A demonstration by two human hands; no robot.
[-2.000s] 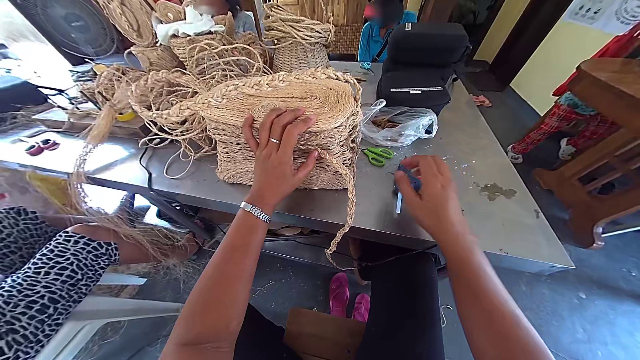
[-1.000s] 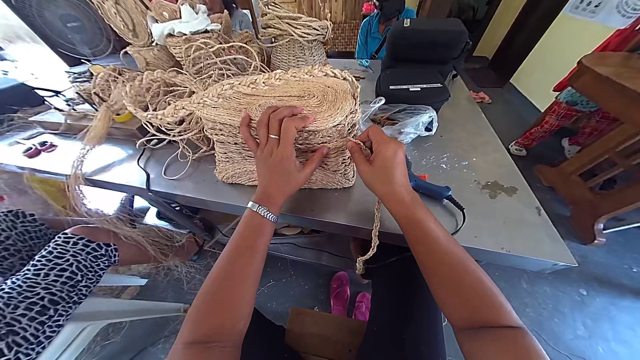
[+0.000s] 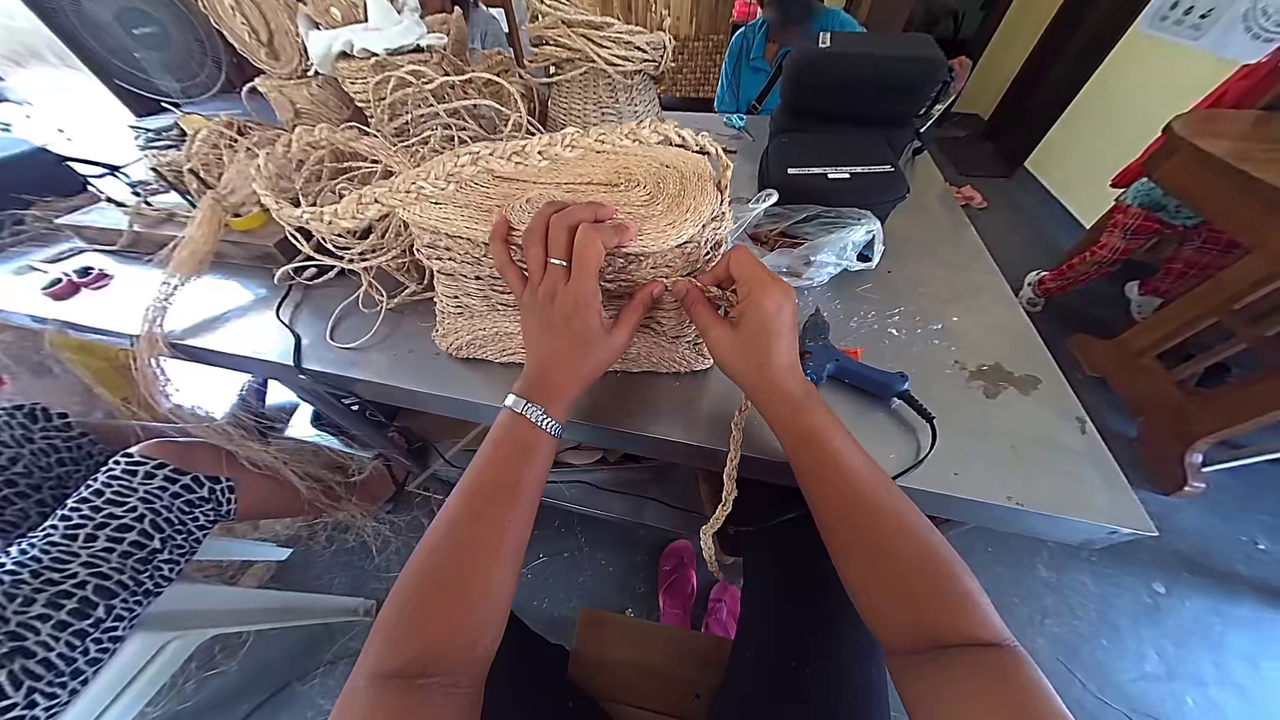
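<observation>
A woven natural-fibre basket (image 3: pixel 480 300) lies near the table's front edge with its oval coiled face up. My left hand (image 3: pixel 570 290) rests on that face and side, its thumb against a thin braided cord. The fingertips of my right hand (image 3: pixel 745 315) pinch this cord against the basket's side, at the right. The cord's free end (image 3: pixel 733 480) hangs down past the table edge. Beside my right hand lies a blue hot glue gun (image 3: pixel 850 370), its cable running toward the front edge. A thicker braid runs along the basket's upper rim.
A clear plastic bag (image 3: pixel 825 240) and a black case (image 3: pixel 845 120) stand behind my right hand on the metal table (image 3: pixel 1000 440). Loose fibre rope (image 3: pixel 330 190) and more baskets (image 3: pixel 605 95) fill the back left. One person sits at left, another is behind the case.
Two seconds ago my right hand held the blue glue gun; now the gun lies on the table and that hand is at the cord. My left hand has stayed on the basket.
</observation>
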